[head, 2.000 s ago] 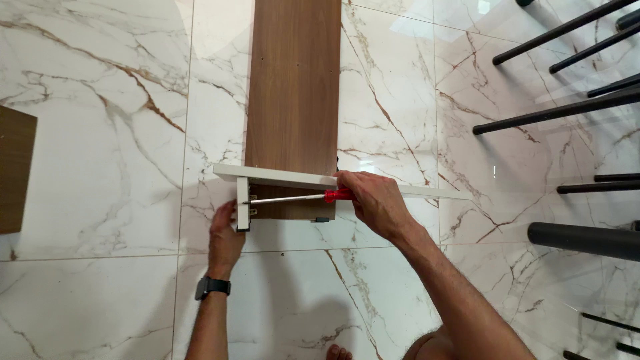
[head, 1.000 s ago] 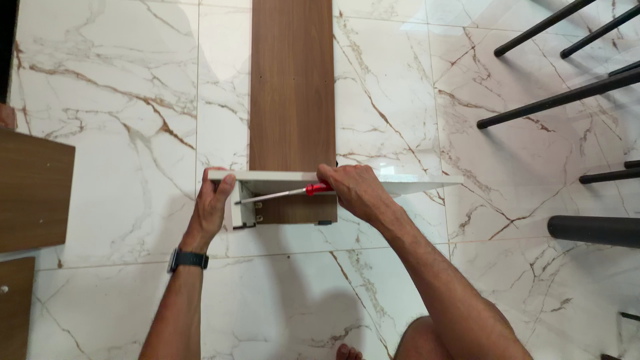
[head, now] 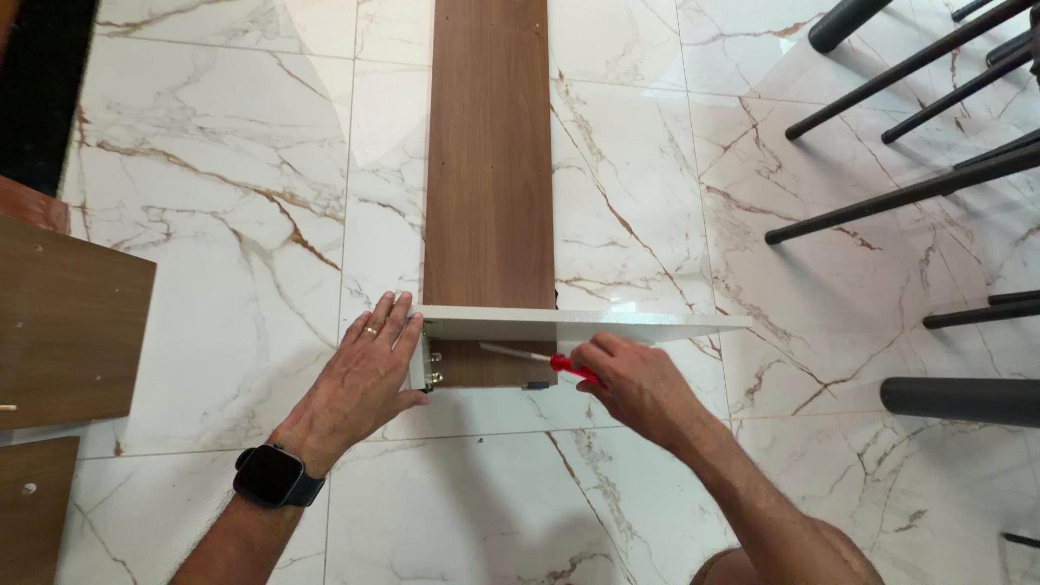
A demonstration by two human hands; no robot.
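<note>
My left hand [head: 378,357], with a ring and a smartwatch on the wrist, lies against the left corner of a white panel [head: 585,318], where a short white piece [head: 418,357] meets it. In my right hand [head: 630,378] is a red-handled screwdriver [head: 569,366]; its shaft points left, and the tip is over the wood below the white panel, touching no screw that I can see. A long brown wood-grain board [head: 490,162] runs away under the white panel. Metal fittings [head: 436,367] show inside the left corner, and a small dark piece [head: 535,385] sits at the board's near edge.
Brown panels [head: 73,325] lie at the left, with a dark mat [head: 41,89] beyond them. Black metal legs [head: 902,195] reach in from the right. A tiny dark bit [head: 480,440] lies on the marble-patterned floor just below the board's near end.
The screwdriver's tip has moved away from the left corner, where it was one second ago. My left hand was lower on the short white piece two seconds ago and now lies over the corner.
</note>
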